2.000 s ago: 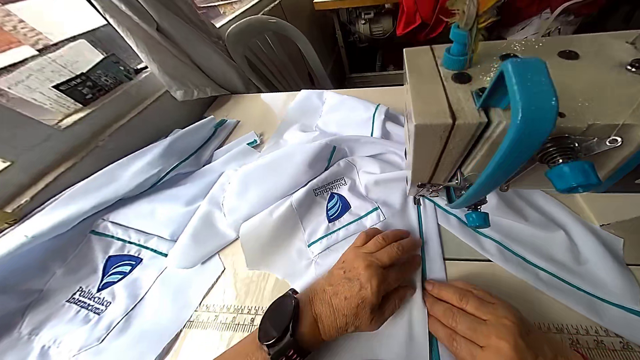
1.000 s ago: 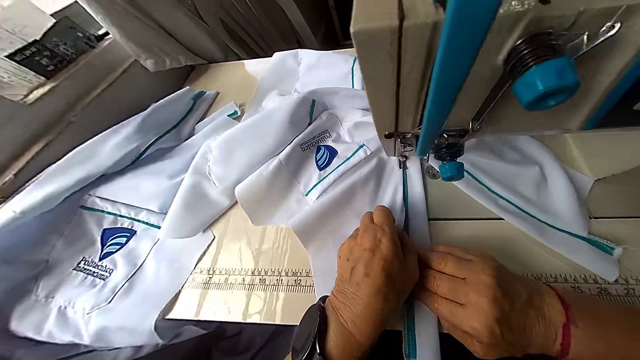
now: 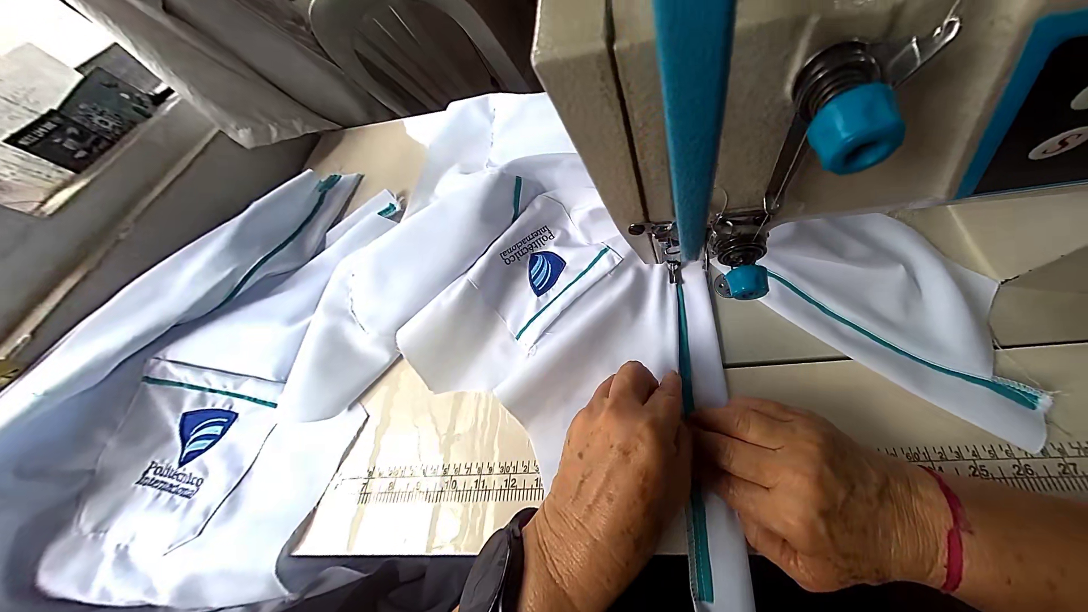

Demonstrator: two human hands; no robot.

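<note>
A white fabric piece with an embroidered pocket [image 3: 557,280] lies under the presser foot [image 3: 674,270] of a sewing machine [image 3: 612,110]. A teal piping strip [image 3: 685,340] runs along its seam, down from the foot toward the table's front edge. My left hand [image 3: 625,467] presses on the white fabric just left of the piping, fingers bent. Right of the piping, my right hand [image 3: 799,484] pinches the white band [image 3: 710,365] at the seam, its fingertips close to my left hand's. Both hands are below the needle area. My left thumb is mostly hidden.
Another white piece with an embroidered pocket [image 3: 204,459] is spread at the left. A white piece with teal piping [image 3: 892,314] lies right of the foot. Printed ruler scales [image 3: 450,486] cross the table near its front. A plastic chair [image 3: 416,42] stands behind.
Both hands have moved down along the seam from two seconds ago, away from the presser foot. Since one second ago they have stayed near the same part of the seam. The view has shifted closer to the machine.
</note>
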